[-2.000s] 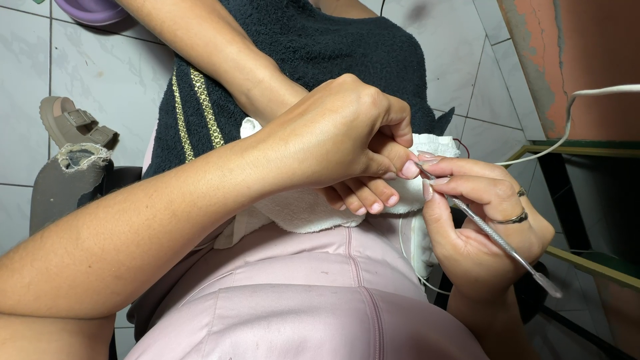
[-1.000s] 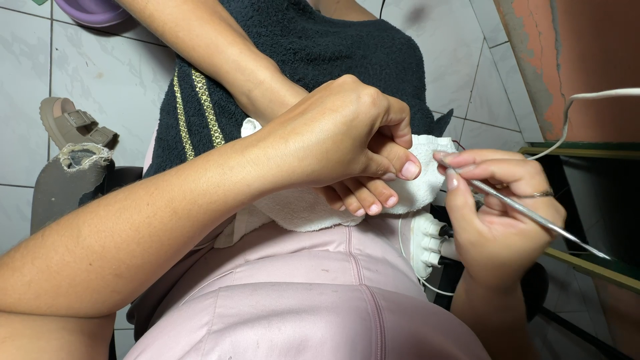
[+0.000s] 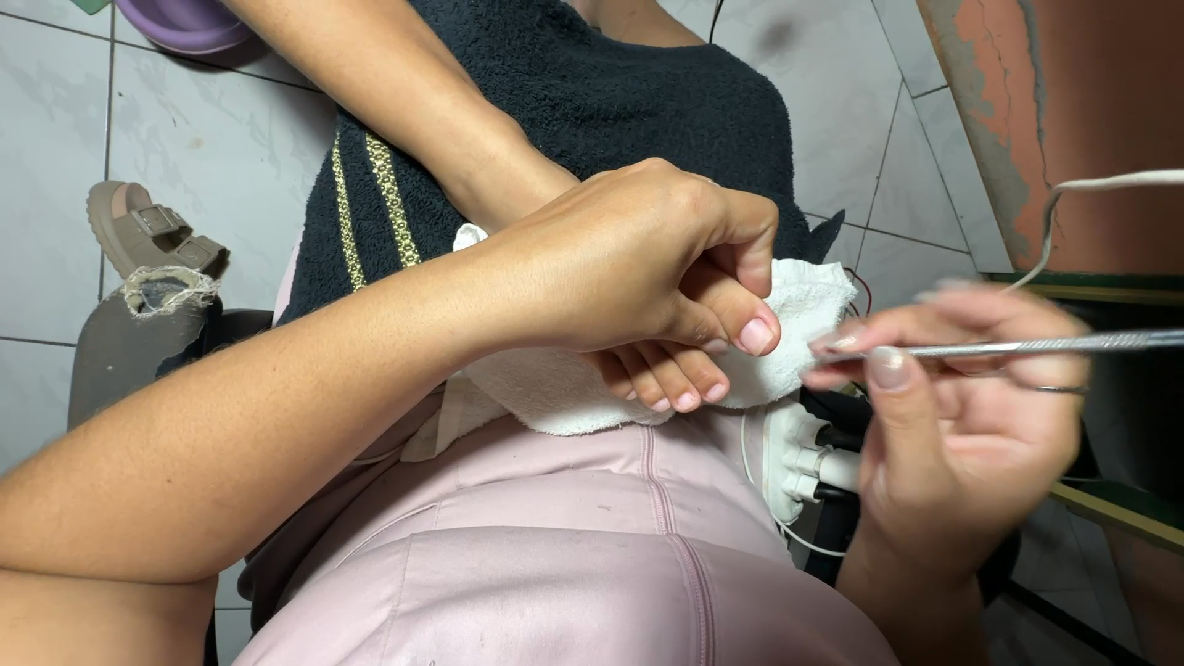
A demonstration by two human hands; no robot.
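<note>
Another person's foot (image 3: 740, 310) rests on a white towel (image 3: 573, 398), and my left hand (image 3: 638, 250) is wrapped over it, the fingers curled around the big toe. To the right of the toes, apart from them, my right hand (image 3: 962, 398) holds a slim metal nail tool (image 3: 1027, 347) between thumb and fingers; the hand is slightly blurred. The tool's shaft points right, out of view, and its near end is hidden by the fingertips. A dark towel with gold stripes (image 3: 601, 120) lies under the other person's leg, beyond my left hand.
A white power strip with plugs (image 3: 791, 462) is below the white towel. At left are a sandal (image 3: 153, 231) and a torn grey seat (image 3: 129, 342). A purple basin (image 3: 190, 23) stands at the top left. A white cable (image 3: 1064, 199) runs by the wall at right.
My right hand has drawn away from the big toe to the right, with the metal tool still in it. My left hand keeps its hold on the foot.
</note>
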